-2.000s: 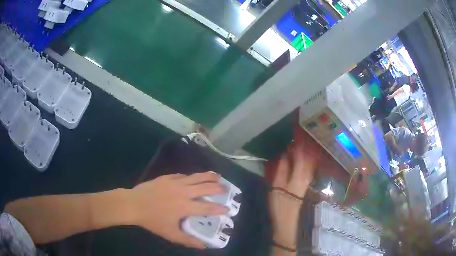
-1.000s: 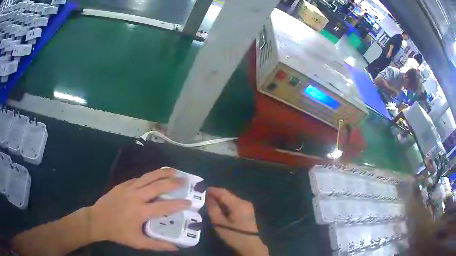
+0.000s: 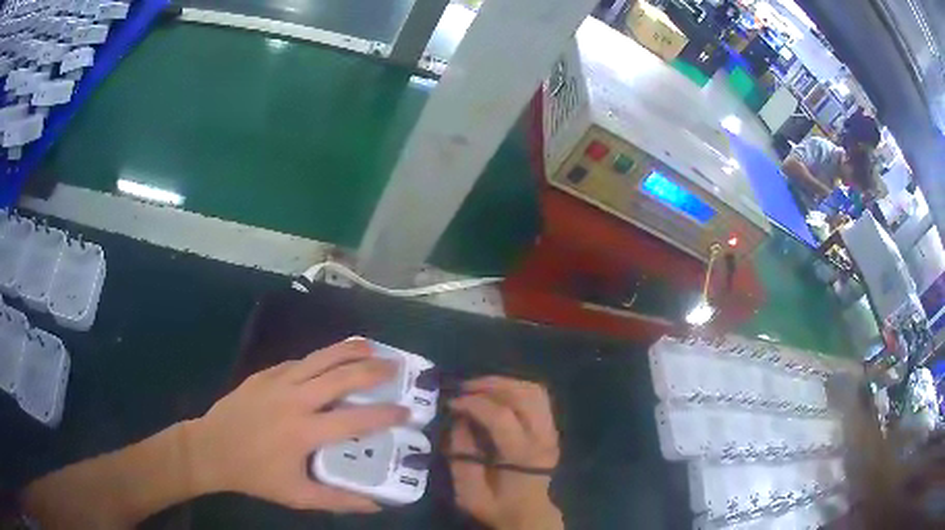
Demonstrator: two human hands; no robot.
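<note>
Two white socket adapters lie side by side on the dark pad in front of me. My left hand (image 3: 280,424) lies over them, its fingers across the far adapter (image 3: 420,385) and around the near adapter (image 3: 368,464). Dark plug pieces sit at the right-hand ends of both adapters. My right hand (image 3: 505,445) is just right of them, its fingers curled round a thin black cable (image 3: 497,465). The fingertips are close to the far adapter's ports; the exact contact is blurred.
The tester (image 3: 653,155), with blue display and a small red light, stands on a red-brown stand (image 3: 580,259) beyond a metal post (image 3: 446,155). White adapter rows stand at right (image 3: 725,414) and left (image 3: 47,271). A white cord (image 3: 414,288) lies by the post. A person (image 3: 829,166) is far right.
My right hand has come from the tester's front to the adapters and now holds the black cable. The red light on the tester has come on. The view has shifted.
</note>
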